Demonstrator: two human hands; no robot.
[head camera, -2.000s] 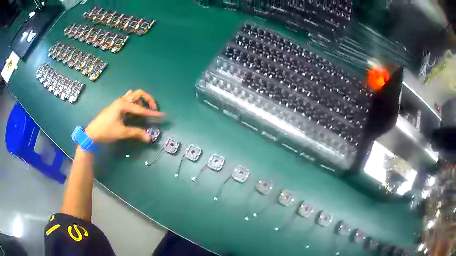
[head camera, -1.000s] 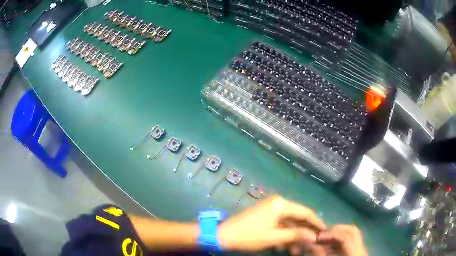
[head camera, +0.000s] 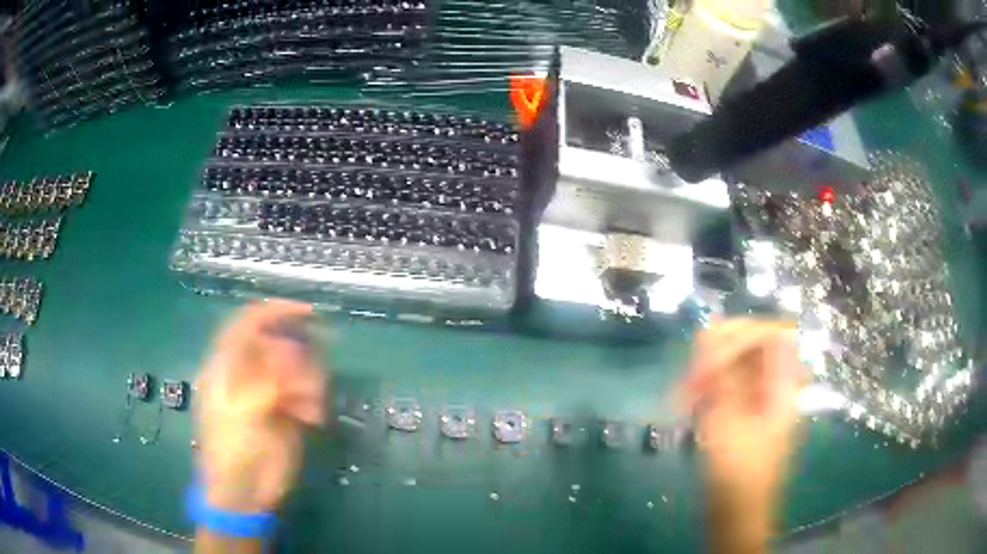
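Note:
A row of small greyish square wired units (head camera: 456, 421) lies on the green bench in front of me, with thin leads and tiny white plugs on the near side. My left hand (head camera: 260, 379), with a blue wristband, is blurred over the left part of the row and covers some units. A dark patch shows at its fingers; I cannot tell if it is a held part. My right hand (head camera: 745, 379) is blurred at the right end of the row, beside the loose board pile (head camera: 893, 292). Its fingertips and any held thing are unclear.
A clear blister tray (head camera: 352, 206) with rows of black parts lies behind the row. Right of it stand a white-grey screw feeder (head camera: 639, 179) and a thick black electric screwdriver (head camera: 806, 92). Short gold-silver rows (head camera: 33, 238) lie at far left. More trays are at the back left.
The view has swung right, bringing in the feeder, screwdriver and board pile. My hands, close together a second ago, are now far apart.

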